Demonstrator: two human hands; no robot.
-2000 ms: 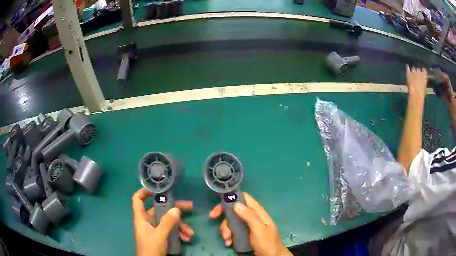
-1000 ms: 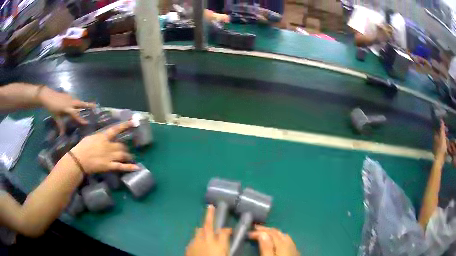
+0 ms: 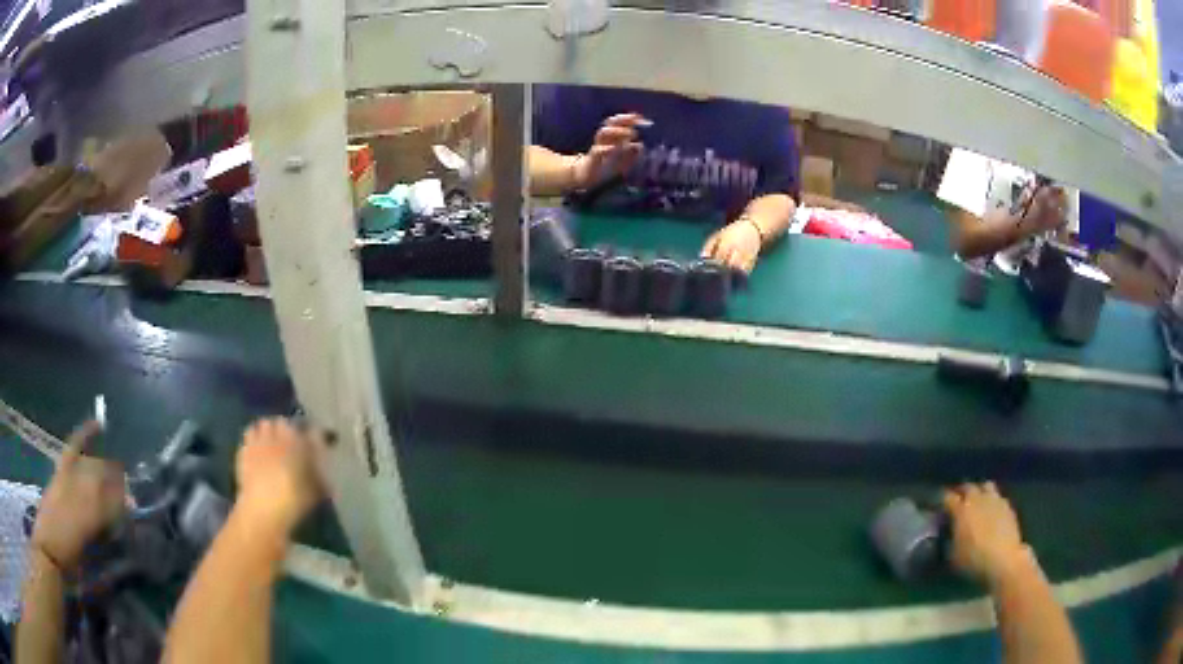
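My right hand point(image 3: 982, 525) reaches over the dark green conveyor and grips the handle of a grey handheld turbo fan. The fan's drum head point(image 3: 904, 538) points left. A bare hand point(image 3: 276, 474), which looks like my left, reaches up beside the white post at the left. Its fingers are blurred, so whether it holds anything is unclear. A pile of grey fans point(image 3: 123, 571) lies between its forearm and another person's hand with a wristband.
A white post point(image 3: 318, 298) and an overhead beam point(image 3: 727, 59) stand ahead. A pale rail point(image 3: 727, 627) edges the conveyor point(image 3: 623, 499). Opposite, a person in a dark shirt touches a row of grey fan heads point(image 3: 662, 285). Another dark fan point(image 3: 982, 376) lies at the far rail.
The view has tilted up towards the conveyor. The two fans held over the bench are out of sight. My right hand has moved forward onto a fan on the belt; my hands are now far apart.
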